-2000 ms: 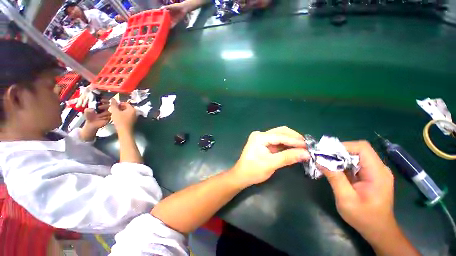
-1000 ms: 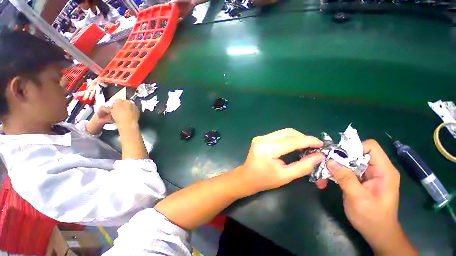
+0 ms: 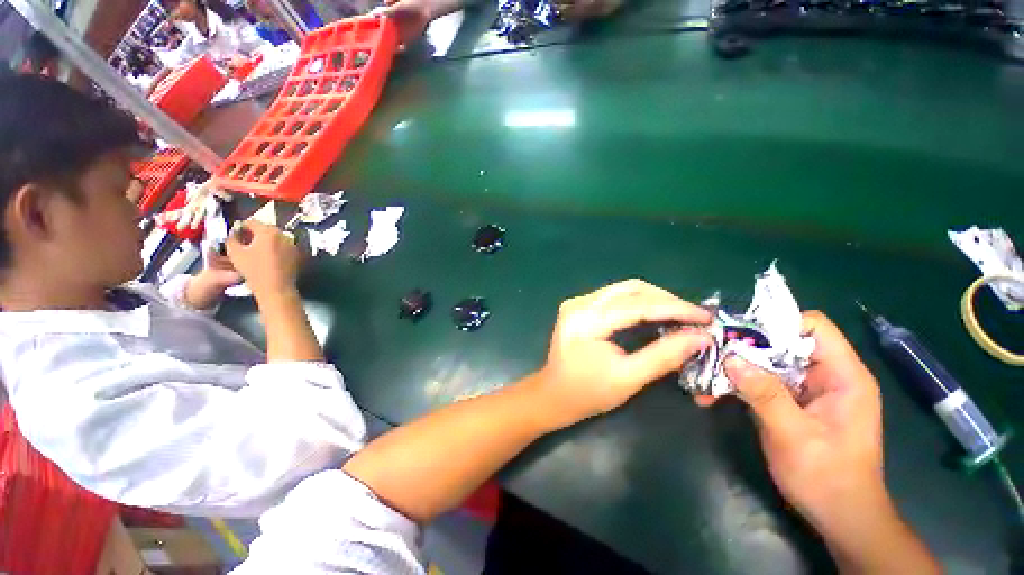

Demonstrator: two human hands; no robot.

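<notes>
A crumpled white wipe (image 3: 775, 309) with grey-black smudges is between my two hands, above the green bench. A round black part (image 3: 741, 335) shows partly inside its folds, with small pinkish spots on it. My left hand (image 3: 629, 350) pinches the left side of the wipe between thumb and fingers. My right hand (image 3: 814, 421) holds the wipe and part from the right, thumb on top. Most of the part is hidden by the wipe and fingers.
Three round black parts (image 3: 471, 313) lie left of my hands. A glue syringe (image 3: 938, 388), tape roll (image 3: 993, 320) and white wipe (image 3: 988, 261) are at right. White scraps (image 3: 383, 231), a red tray (image 3: 305, 112) and a neighbouring worker (image 3: 168, 393) are at left. A black rack (image 3: 865, 17) stands at the back.
The wipe between my hands has shifted and opened more on top, so the part's dark face shows. The neighbouring worker's hands have moved slightly. The whole view has shifted a little.
</notes>
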